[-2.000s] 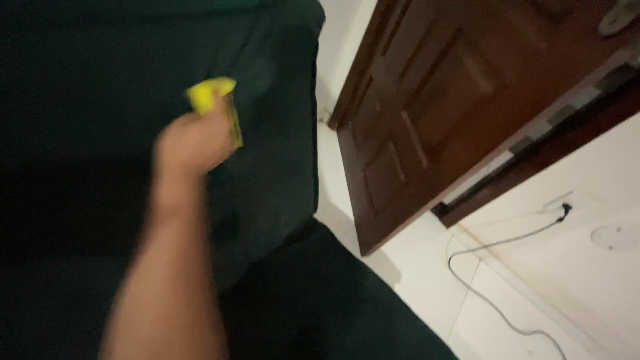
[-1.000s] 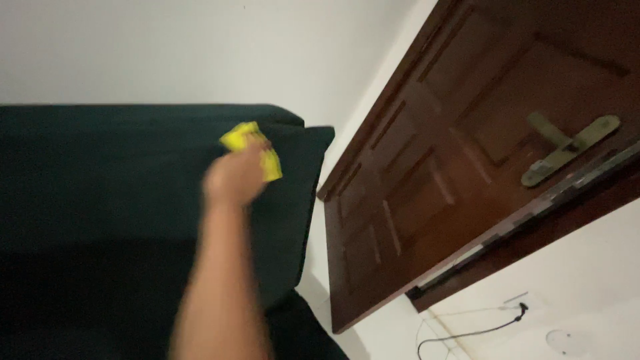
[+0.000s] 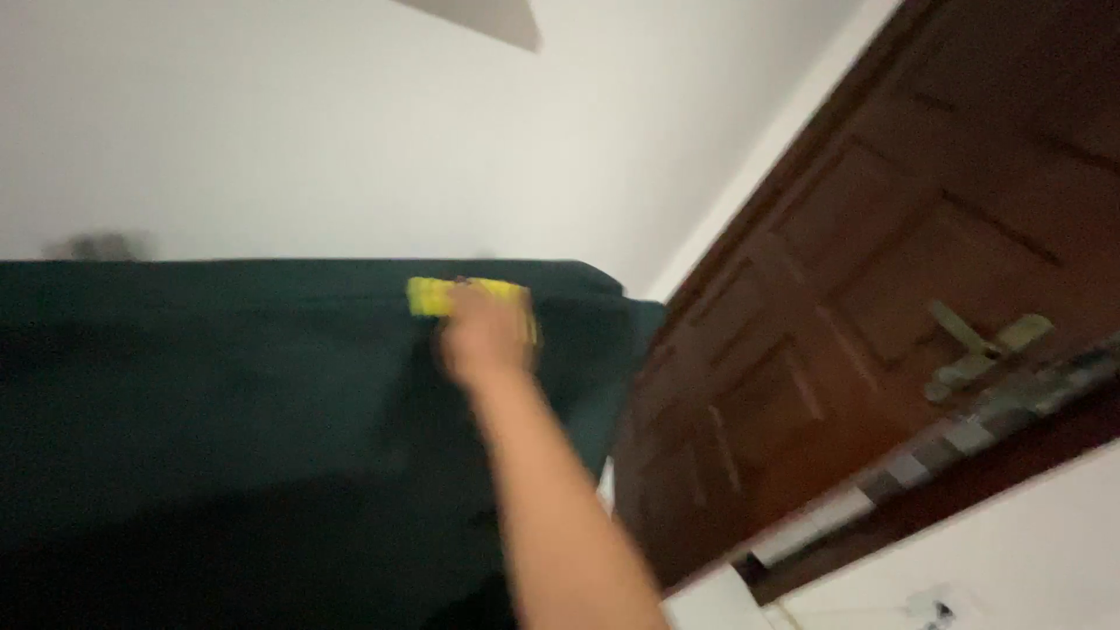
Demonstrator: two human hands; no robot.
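Note:
A yellow cloth (image 3: 429, 297) is in my right hand (image 3: 486, 341), bunched under the fingers and blurred by motion. The hand lies against the upper part of a dark green fabric sofa backrest (image 3: 262, 376), near its right end and just below the top edge. The forearm reaches up from the bottom of the view. My left hand does not show.
A brown panelled wooden door (image 3: 840, 306) with a metal lever handle (image 3: 989, 350) stands close to the sofa's right end. Behind the backrest rises a white wall (image 3: 350, 131). A plug in a socket (image 3: 941, 611) shows at the lower right.
My right hand has moved with the yellow cloth from the face of the backrest up to near its top edge. The view has tilted upward, showing more wall.

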